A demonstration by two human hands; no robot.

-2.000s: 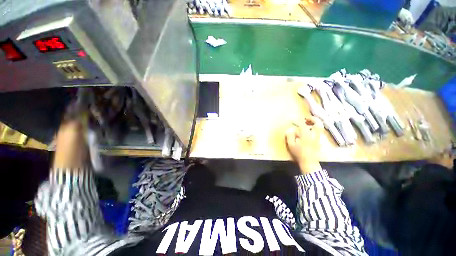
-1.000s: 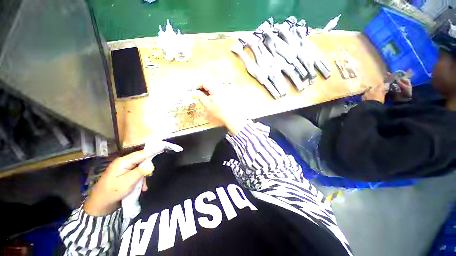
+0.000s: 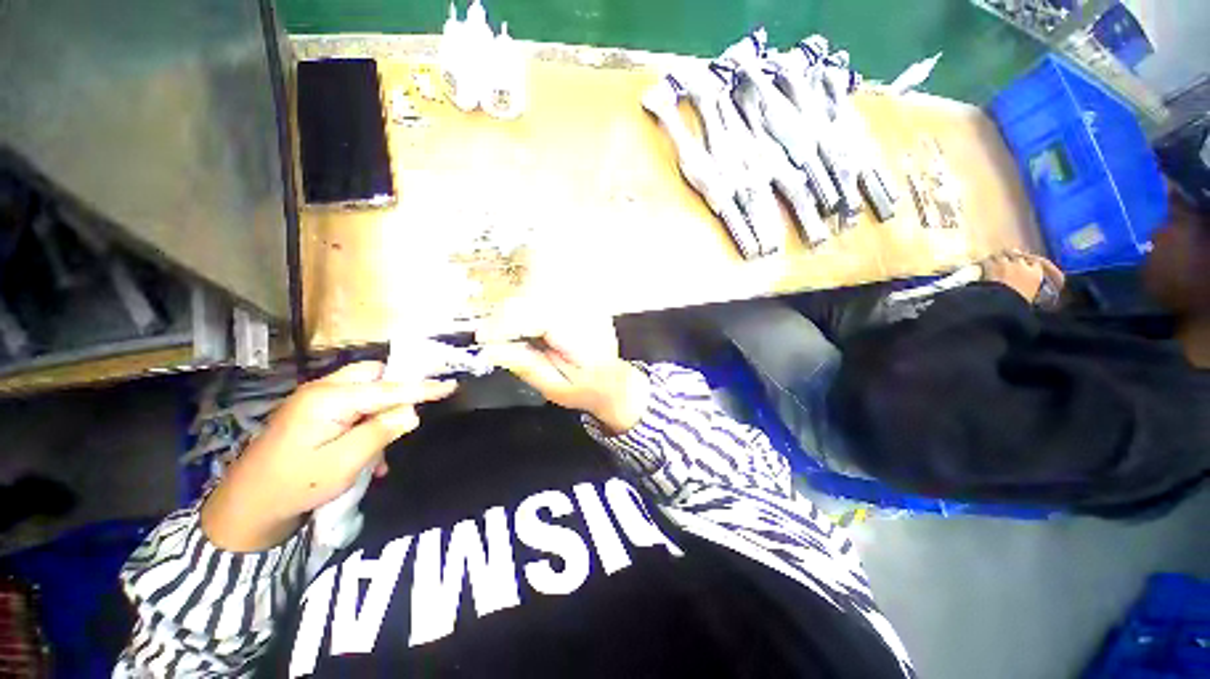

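A pale grey moulded limb (image 3: 341, 511) is in my left hand (image 3: 312, 444), over my lap near the bench's front edge. Its lower end sticks out below my palm and its upper end lies between my two hands. My right hand (image 3: 564, 378) has its fingertips at that upper end; glare hides whether they hold a small part. Small thin pins (image 3: 491, 259) lie on the bench just beyond my hands. A group of pale grey limbs (image 3: 776, 146) lies side by side on the bench at the right.
The grey metal oven (image 3: 159, 146) stands at the left, with limbs inside. A black phone (image 3: 345, 133) lies beside it. White nozzle bottles (image 3: 480, 66) stand at the back. A blue crate (image 3: 1081, 159) is at the bench's right end. A person in dark clothes (image 3: 1008, 385) sits at the right.
My right hand has moved from the pins down to the limb's upper end, beside my left hand. The left hand still holds the limb. The view has shifted slightly.
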